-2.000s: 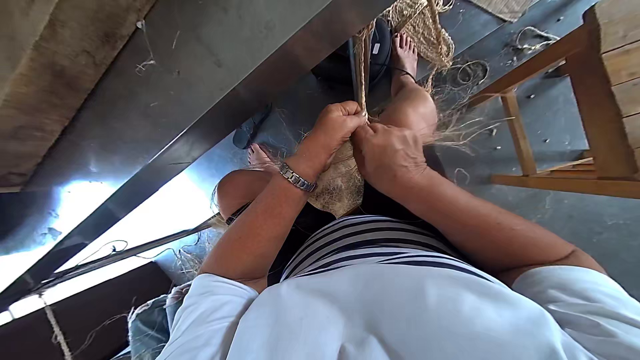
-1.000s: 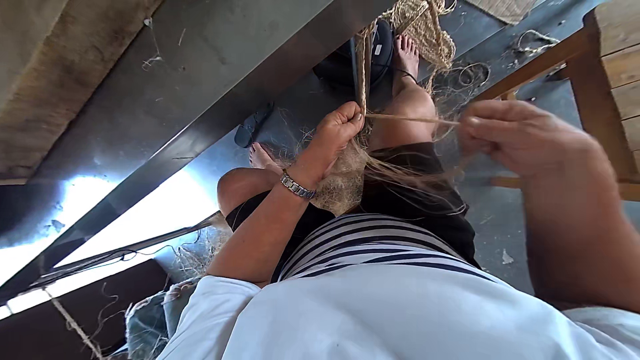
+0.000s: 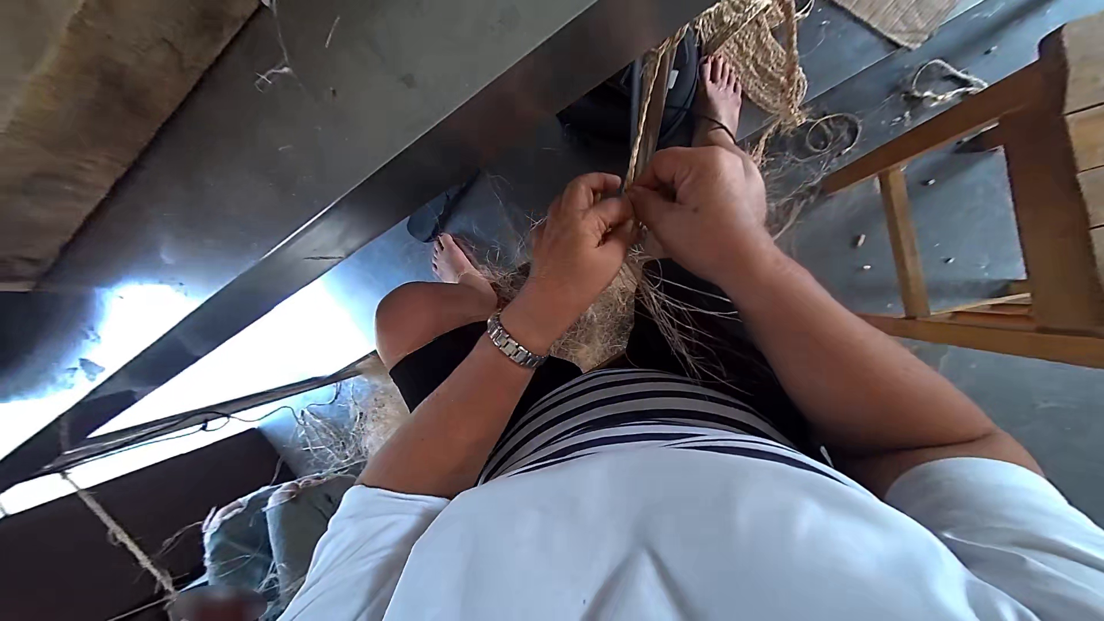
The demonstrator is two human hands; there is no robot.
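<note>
My left hand (image 3: 586, 237), with a metal watch band at the wrist, pinches the lower end of a braided plant-fibre cord (image 3: 641, 142). Right beside it, my right hand (image 3: 699, 203) closes its thumb and finger on fibre strands at the same end. The cord runs up and away from my hands, in front of a dark bar. Loose fibres (image 3: 677, 323) hang below my fingers over my lap. A tangled bundle of pale fibre (image 3: 604, 323) lies between my thighs. The fingertips partly hide the spot where strands and cord meet.
A dark metal beam (image 3: 345, 224) crosses diagonally at my left. To the right stands a wooden stool or bench frame (image 3: 1026, 207). Woven fibre work (image 3: 759, 65) lies near my bare foot (image 3: 720, 90). A loose cord (image 3: 944, 82) and scraps lie on the grey floor.
One second ago my right hand was out to the right, drawing a strand taut; it is back beside my left hand at the cord. My left hand has stayed near the cord's lower end.
</note>
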